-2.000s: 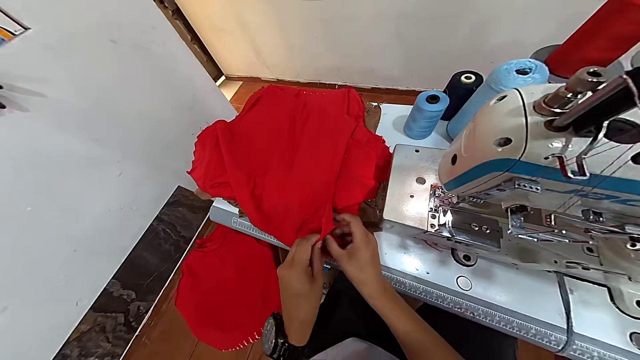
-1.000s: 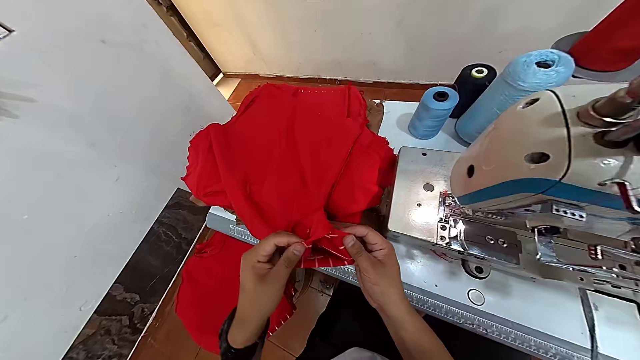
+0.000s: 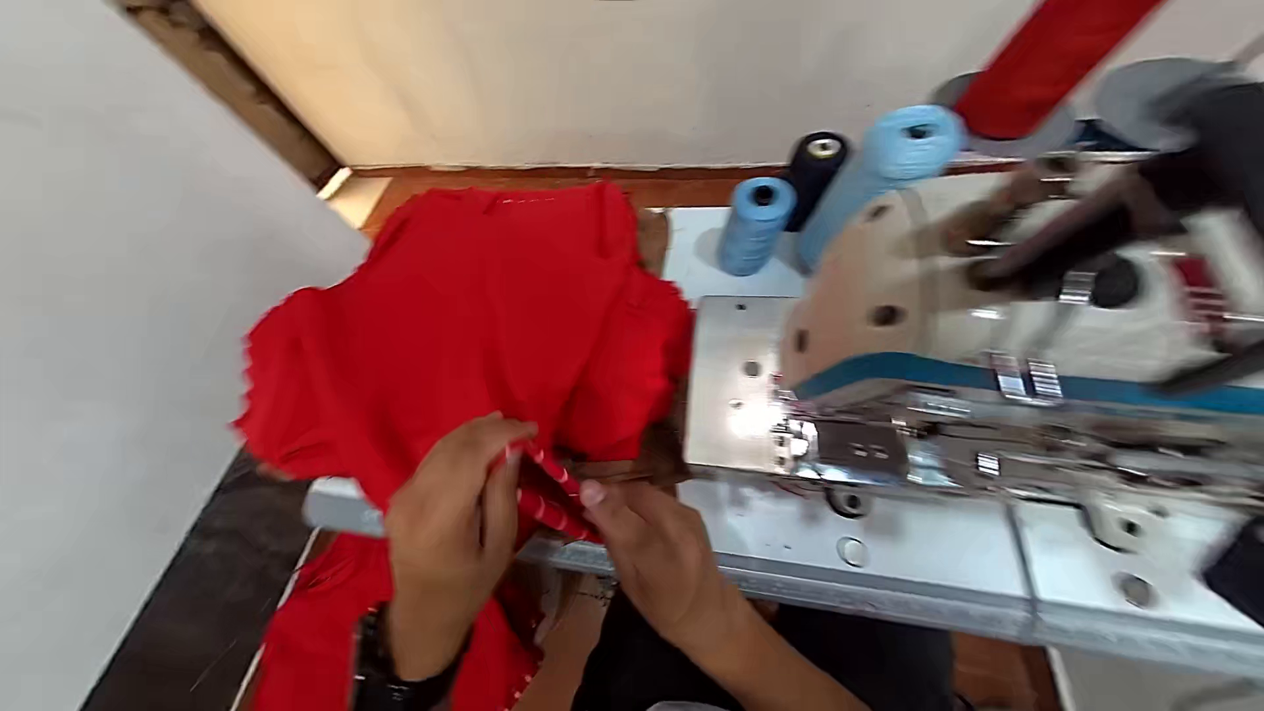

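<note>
A red fabric garment piece [image 3: 464,306] with serged edges lies spread at the left end of the sewing table, and part of it hangs below the front edge. My left hand [image 3: 459,523], with a dark watch at the wrist, pinches an edge of the red fabric. Close to its right, my right hand [image 3: 662,553] holds the same edge between thumb and fingers. White stitches show along the two layers between my hands. Right of the fabric stands an overlock sewing machine [image 3: 889,306], its metal plate [image 3: 736,385] beside the cloth.
Light blue thread cones [image 3: 755,227] and a dark thread cone [image 3: 818,173] stand behind the machine. A red cone [image 3: 1047,64] is at the upper right. A grey wall [image 3: 148,247] rises at left. The table's front edge [image 3: 849,592] runs before my lap.
Both hands stay at the fabric edge; the layers between them were spread wider a second ago and now slant down to the right. The view has shifted a little.
</note>
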